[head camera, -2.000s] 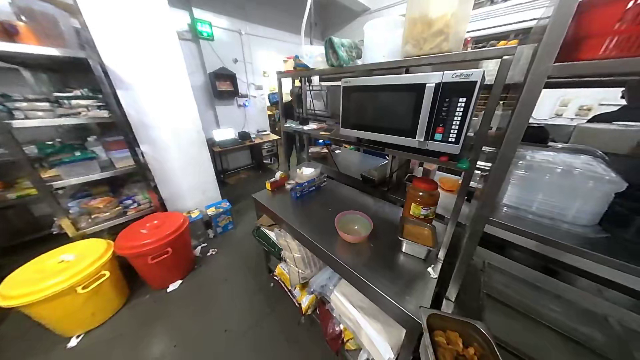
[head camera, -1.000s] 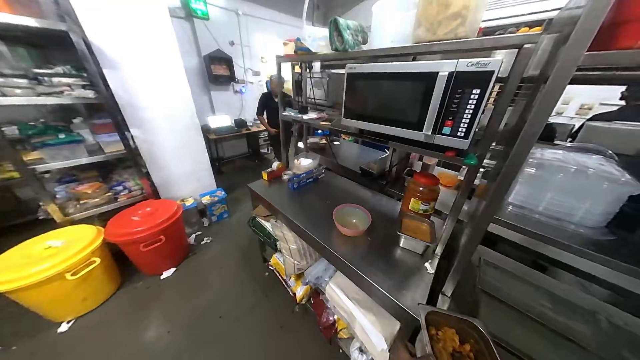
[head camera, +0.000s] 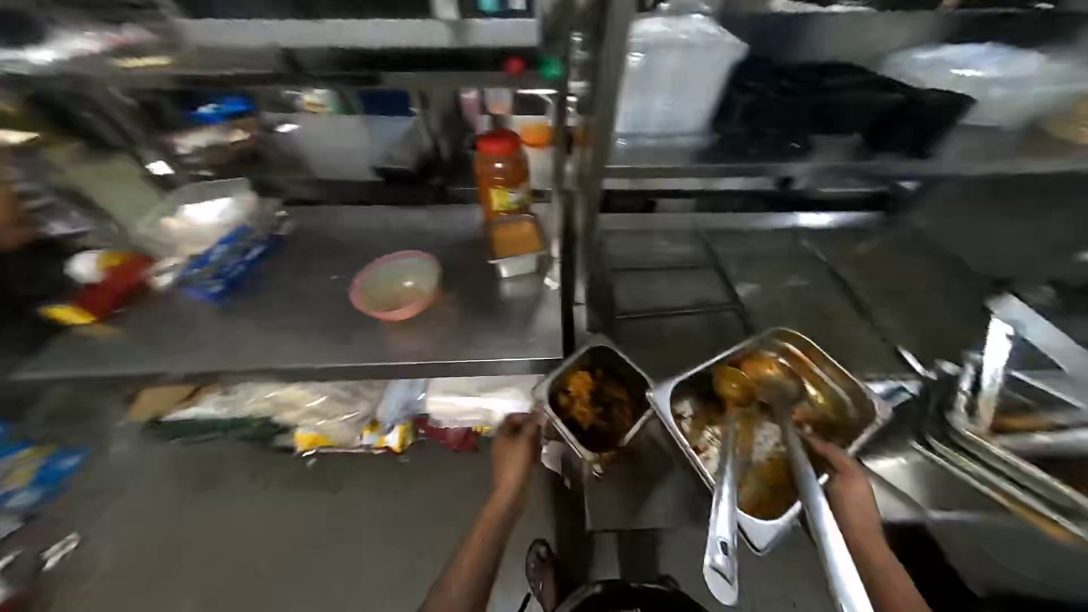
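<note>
My left hand (head camera: 517, 446) grips the left rim of a small steel food pan (head camera: 625, 442), which holds orange-brown food pieces. At the right, my right hand (head camera: 837, 467) is at the lower right rim of a larger steel pan (head camera: 858, 399), its fingers partly hidden behind the rim and a handle. Two metal ladles, one at the left (head camera: 724, 518) and one at the right (head camera: 820, 518), rest in the larger pan among sauce and food remains, handles pointing toward me. The two pans sit side by side, their rims close together.
A pink-rimmed bowl (head camera: 395, 286) and a red-lidded jar (head camera: 503, 174) stand on the steel table (head camera: 314, 331) at left, with a small steel container of orange sauce (head camera: 516, 242) by the jar. A metal shelf post (head camera: 586, 153) rises behind the pans. More steel trays (head camera: 977, 442) lie at right.
The view has swung down and right. Both hands and the larger pan with ladles now show; one second ago only the small pan stood at the bottom edge, with part of a hand beside it.
</note>
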